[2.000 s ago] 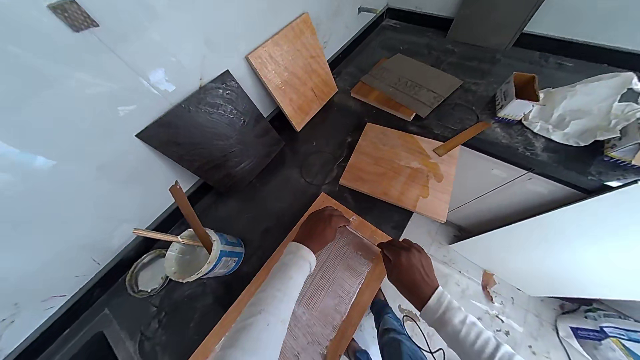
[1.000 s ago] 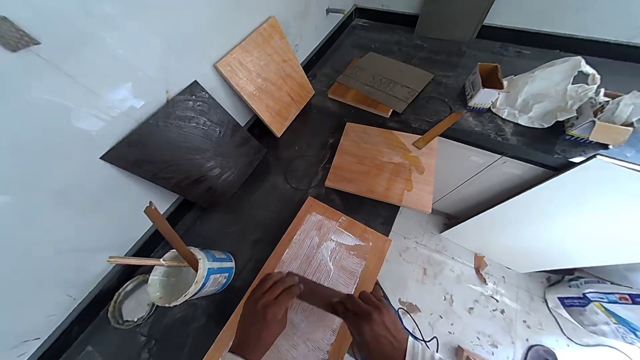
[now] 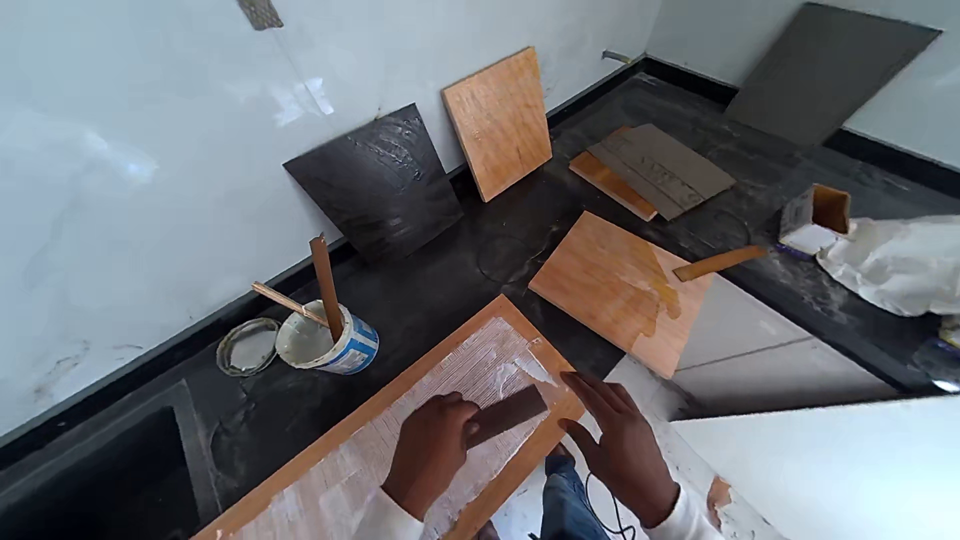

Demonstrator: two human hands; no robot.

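Note:
My left hand [image 3: 433,448] grips a flat dark brown strip [image 3: 508,415], its free end lying over the white, finely ridged coating on a long wooden panel [image 3: 496,492]. Bare wood borders the coating. My right hand [image 3: 619,442] rests with spread fingers on the panel's right edge, apart from the strip. At the left, an open white and blue tub [image 3: 355,348] of pale paste holds a brown strip [image 3: 325,281] and a thin wooden stick [image 3: 289,301]. Beyond the panel lies a wooden board [image 3: 600,274] with amber smears and a narrow strip [image 3: 718,262] on it.
A pasted dark tile [image 3: 382,184] and a wooden board [image 3: 501,120] lean on the wall. A grey tile [image 3: 660,169] lies on another board. Farther right are an open small box [image 3: 814,217] and crumpled plastic [image 3: 896,262]. A lid [image 3: 249,346] sits beside the tub, near a sink opening [image 3: 97,480].
A second ago both hands held the brown strip over the coating. My right hand has since let go of it and moved to the panel's edge. The view has shifted.

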